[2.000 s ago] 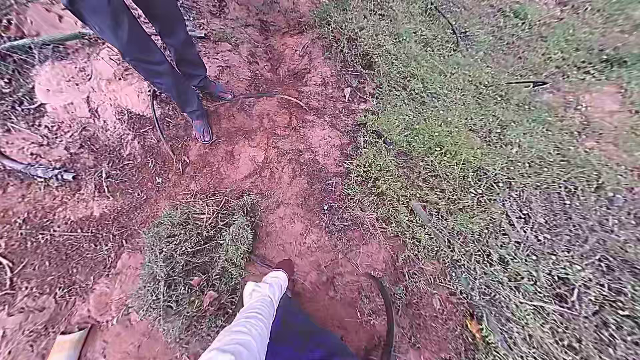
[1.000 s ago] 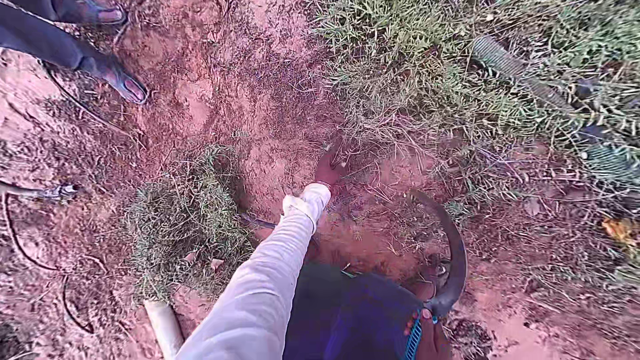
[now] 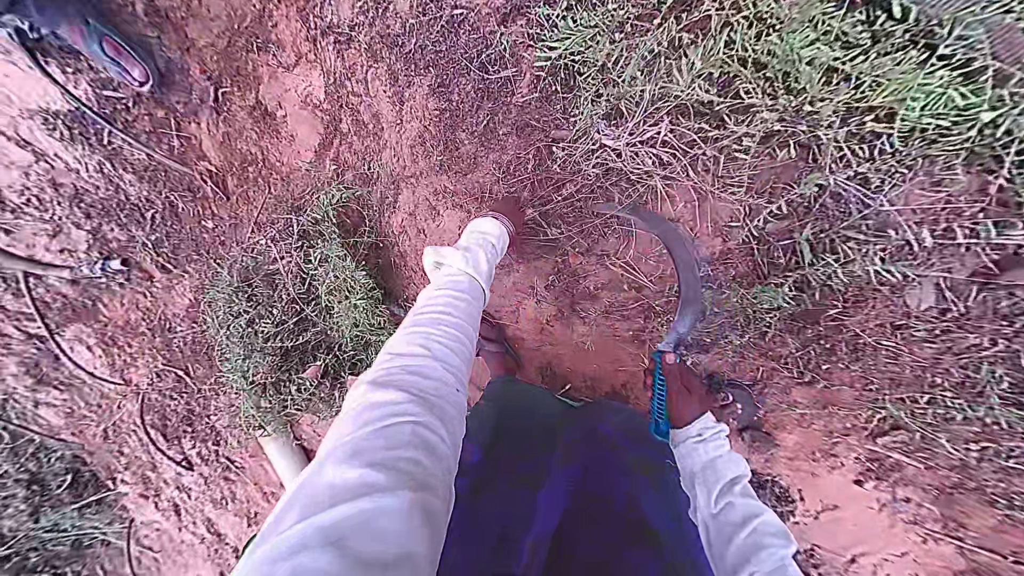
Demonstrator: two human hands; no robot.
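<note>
My right hand [image 3: 686,390] is closed around the blue-green handle of a sickle [image 3: 680,272]. The curved metal blade points up and bends to the left, above reddish soil. My left arm, in a white sleeve, reaches forward over the ground. My left hand [image 3: 510,218] is dark and blurred near some dry stems; its fingers cannot be made out, nor whether it holds anything. To the left of that arm lies a heap of cut green grass [image 3: 296,304].
Green grass [image 3: 800,88] grows at the upper right. Another person's sandaled foot [image 3: 120,56] stands at the upper left. Thin black tubing [image 3: 96,116] and a pipe end [image 3: 100,268] lie on the left. A pale pipe [image 3: 282,456] shows beside my left sleeve.
The sickle has come up from beside my leg, and its blade now stands farther forward with my right forearm in view. The view has shifted closer to the ground.
</note>
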